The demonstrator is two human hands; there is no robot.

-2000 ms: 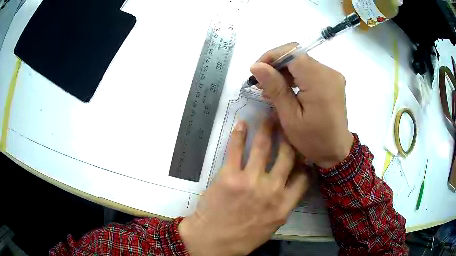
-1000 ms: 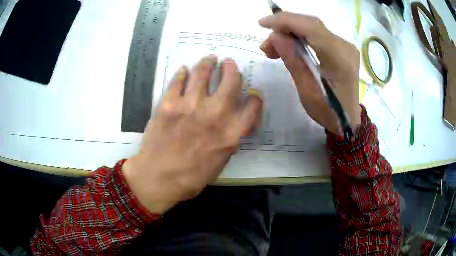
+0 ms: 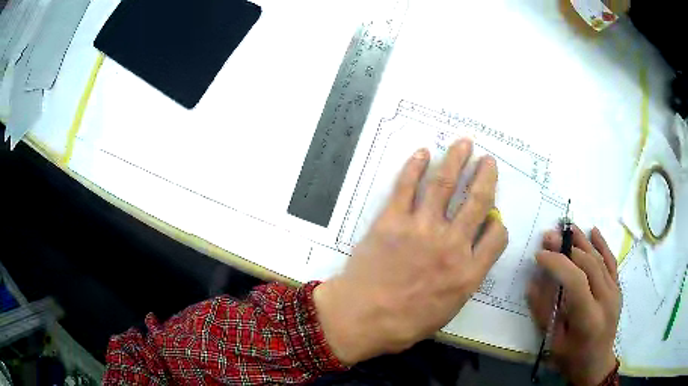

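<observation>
The pale pattern template (image 3: 520,197) lies flat on the white drafting paper (image 3: 188,151), with thin lines, small print and a notched outline. My left hand (image 3: 422,249) presses on the template with spread fingers; a yellow band sits on one finger. My right hand (image 3: 577,298), slightly blurred, holds the gel pen (image 3: 566,243) at the template's right edge, tip pointing away from me. I cannot tell if the tip touches the paper. The steel ruler (image 3: 343,124) lies left of the template, apart from it.
A black pattern piece (image 3: 177,49) lies at the upper left, grey pieces (image 3: 64,41) at the far left. A masking tape roll (image 3: 655,203) and a green tool (image 3: 675,313) are at the right. The glue bottle (image 3: 594,13) is cut off at the top.
The view has shifted. My right hand has moved from the template's upper left corner, past a raised pose, to its right edge, and the pen has turned. My left hand stays on the template.
</observation>
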